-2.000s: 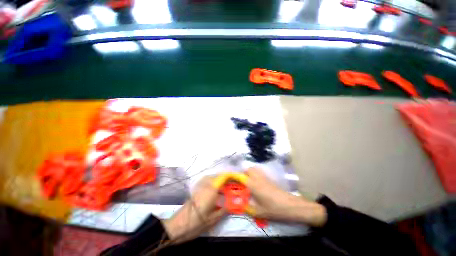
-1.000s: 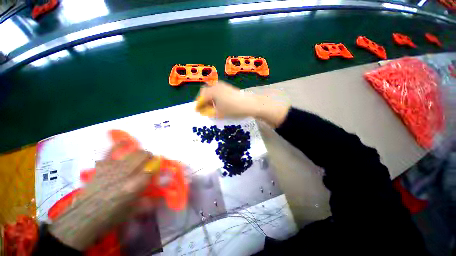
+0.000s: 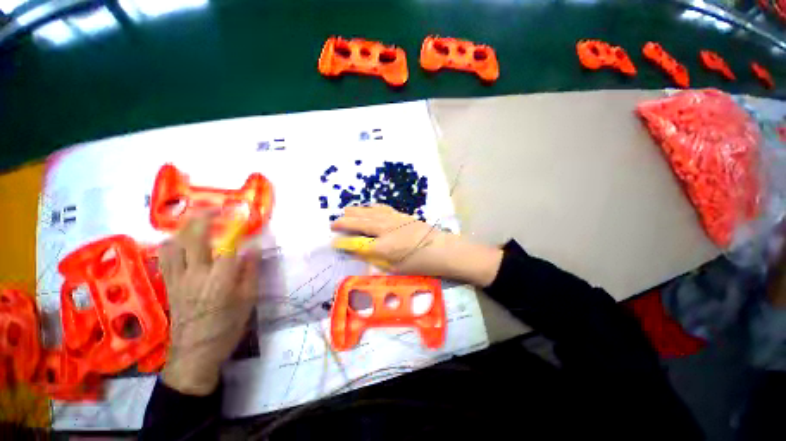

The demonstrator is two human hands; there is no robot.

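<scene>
My left hand (image 3: 207,297), blurred, reaches over the lower edge of an orange-red controller shell (image 3: 258,194) at left of centre. Its yellow-covered thumb overlaps the shell; whether it grips is unclear. My right hand (image 3: 392,241) lies palm down, fingers pointing left, at the lower edge of a scattered heap of small black parts (image 3: 396,183). Its fingertips are partly hidden, and I cannot tell whether they hold a part. Another shell (image 3: 388,287) lies flat just below my right hand, grips towards me. More shells (image 3: 116,293) are piled at the left.
A printed sheet (image 3: 293,353) lies under the work, with bare cardboard (image 3: 543,181) to its right. The green belt (image 3: 241,60) beyond carries several spaced shells (image 3: 461,56). A clear bag of orange-red pieces (image 3: 711,164) lies at the right, beside a person's grey clothing (image 3: 724,301).
My right hand has come back from the belt edge to the black parts. My left hand is now lower on a separate shell. A shell now lies in front of me, and the black parts are more spread.
</scene>
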